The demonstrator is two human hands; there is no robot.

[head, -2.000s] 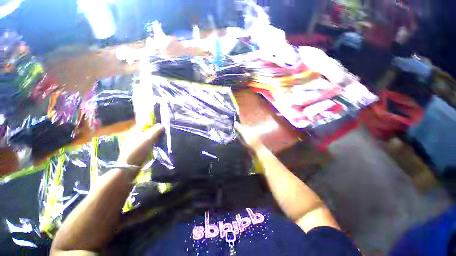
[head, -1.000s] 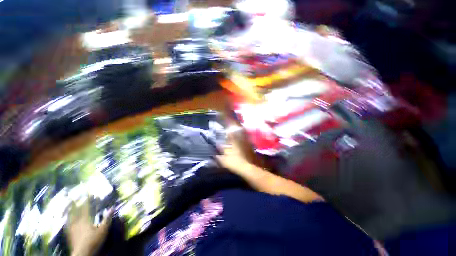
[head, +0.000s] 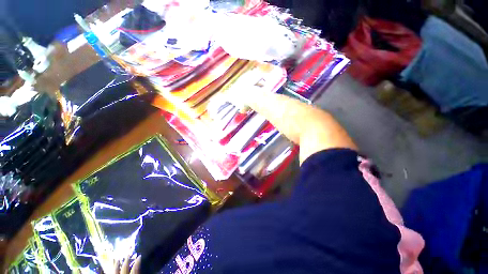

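Black packs (head: 139,187) in clear film with yellow-green edges lie overlapping in a row at the lower left. My left hand (head: 127,266) shows only as fingertips at the bottom edge, on the packs; its grip is hidden. My right hand (head: 251,96) is reached out over the pile of red, orange, yellow and white flat layers (head: 187,80). Glare washes out its fingers, so I cannot tell what it holds. A pale crumpled plastic bag (head: 251,37) lies on the pile.
Stacks of black shiny packs (head: 96,88) stand along the far side of the orange-brown table (head: 126,142). A blue-capped object (head: 92,38) is at the back. A red sack (head: 382,45), a light-blue cloth (head: 449,64) and a blue item (head: 444,211) are at the right, by the grey floor.
The view has turned right. The pack held between both hands earlier is gone from them, and the row lies flat. My right hand has moved from the pack to the coloured pile.
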